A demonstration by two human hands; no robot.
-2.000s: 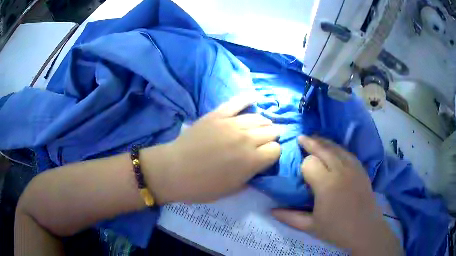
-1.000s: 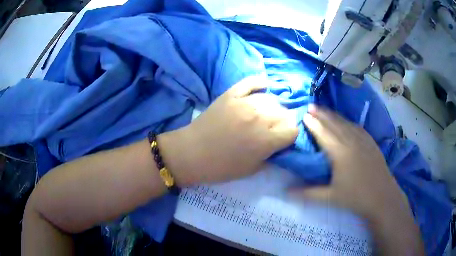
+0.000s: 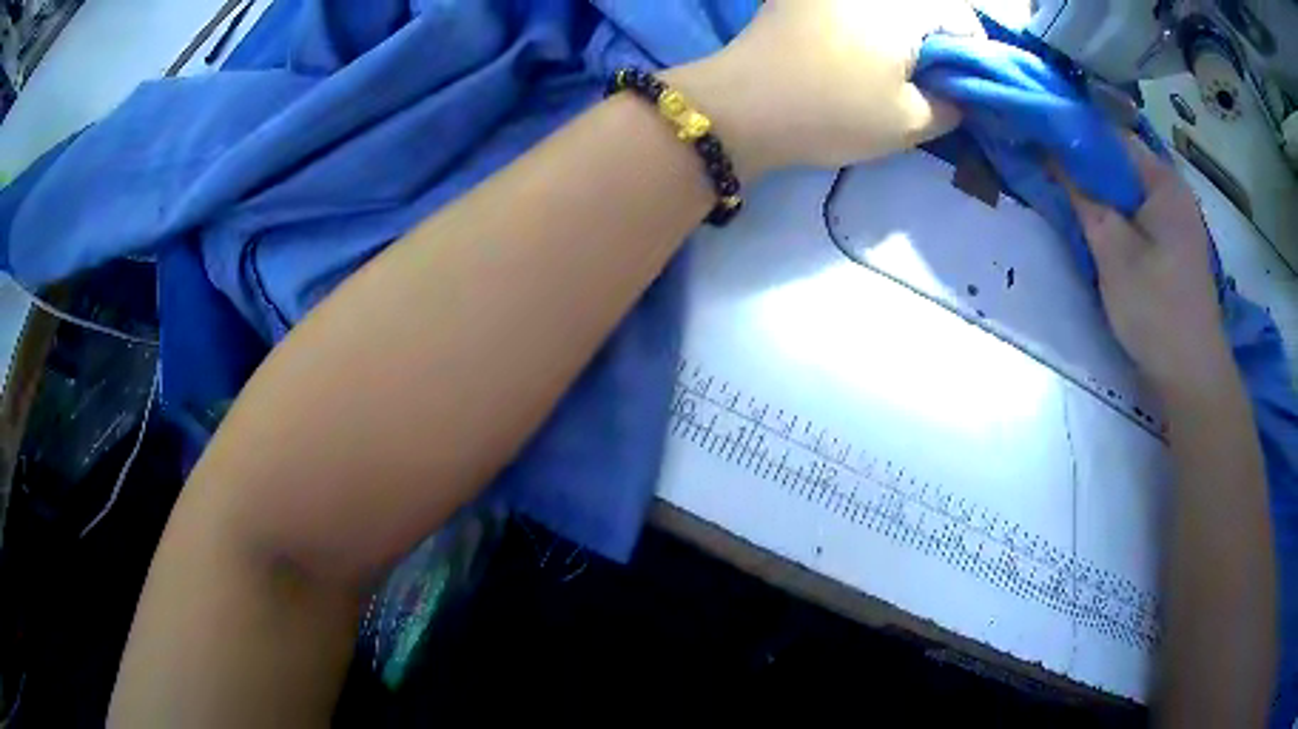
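The blue garment (image 3: 356,157) lies bunched over the table's left side, and its lower edge hangs over the front. My left hand (image 3: 840,86), with a beaded bracelet at the wrist, grips a folded part of it at the top, close to the bright machine area. My right hand (image 3: 1146,242) holds the same bunched cloth at the upper right, its fingers partly hidden by the cloth. The needle and presser foot cannot be seen.
The white bed plate (image 3: 982,271) with a dark outline shows below the hands. A printed ruler (image 3: 911,499) runs along the table's front edge. The round thread tension knob (image 3: 1220,93) is at the upper right. Pale threads hang at the left.
Both hands and the held cloth have moved up and away in view, uncovering the bed plate. The machine head has mostly left the top of the picture.
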